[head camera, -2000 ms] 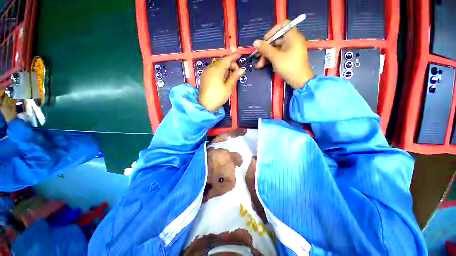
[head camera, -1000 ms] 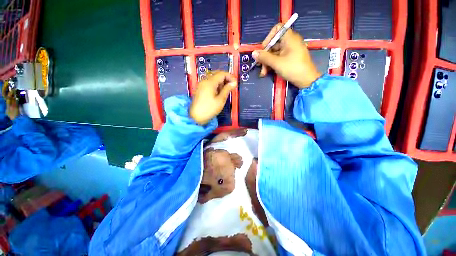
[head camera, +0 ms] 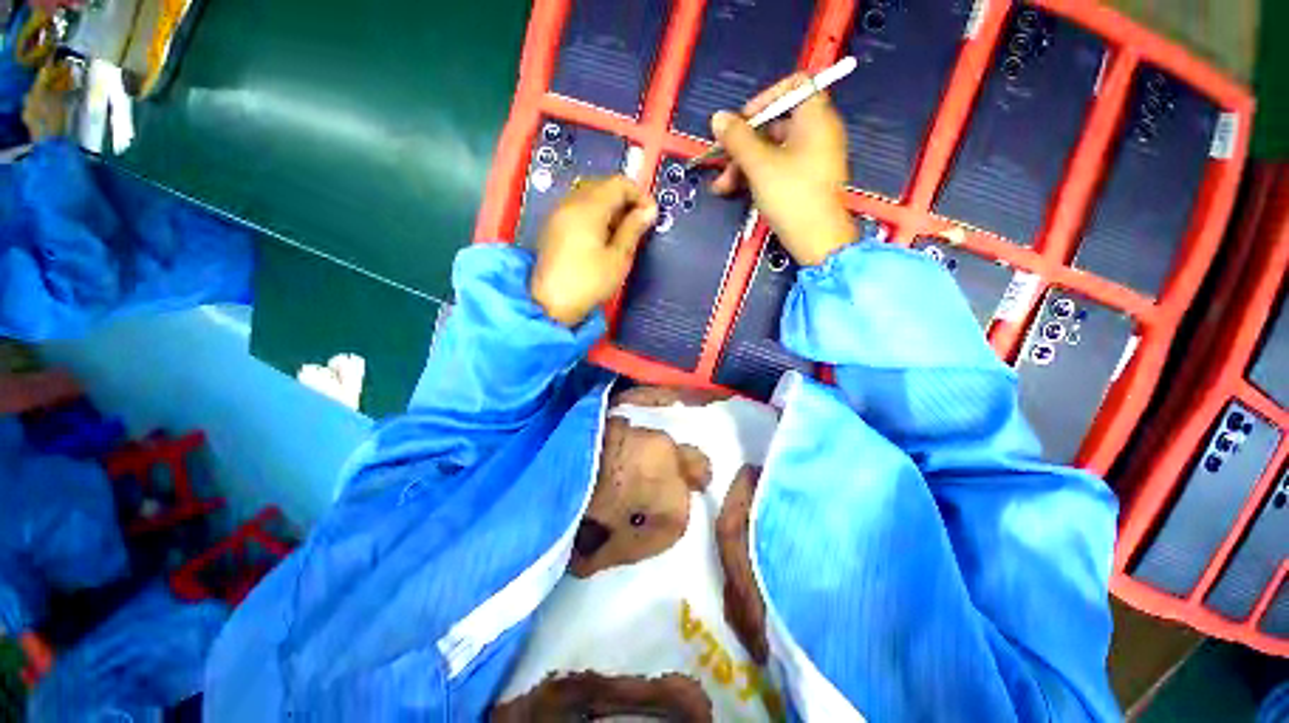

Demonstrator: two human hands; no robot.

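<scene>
A red tray [head camera: 496, 205] holds dark phones or rear housings in two rows of pockets and appears slanted. My right hand [head camera: 792, 177] grips a thin pen-like tool [head camera: 803, 95] with a white shaft. Its fine tip is at the camera rings of a phone [head camera: 676, 304] in the near row, second pocket from the left. My left hand [head camera: 583, 250] is just left of those rings, thumb and forefinger close together. Whether they pinch something small cannot be told. It partly covers the leftmost near phone [head camera: 577, 153]. My right sleeve hides part of the near row.
Another red tray with phones [head camera: 1210, 494] lies at the right. A green mat [head camera: 339, 106] extends to the left. Another person's blue sleeve [head camera: 106, 247] is at the left edge. A crumpled white item [head camera: 334, 379] lies near the bench edge. Red frames [head camera: 170, 473] are below.
The view has turned, so the tray now looks slanted. Both hands have shifted from the third near-row phone to the second from the left, with the tool still in my right hand.
</scene>
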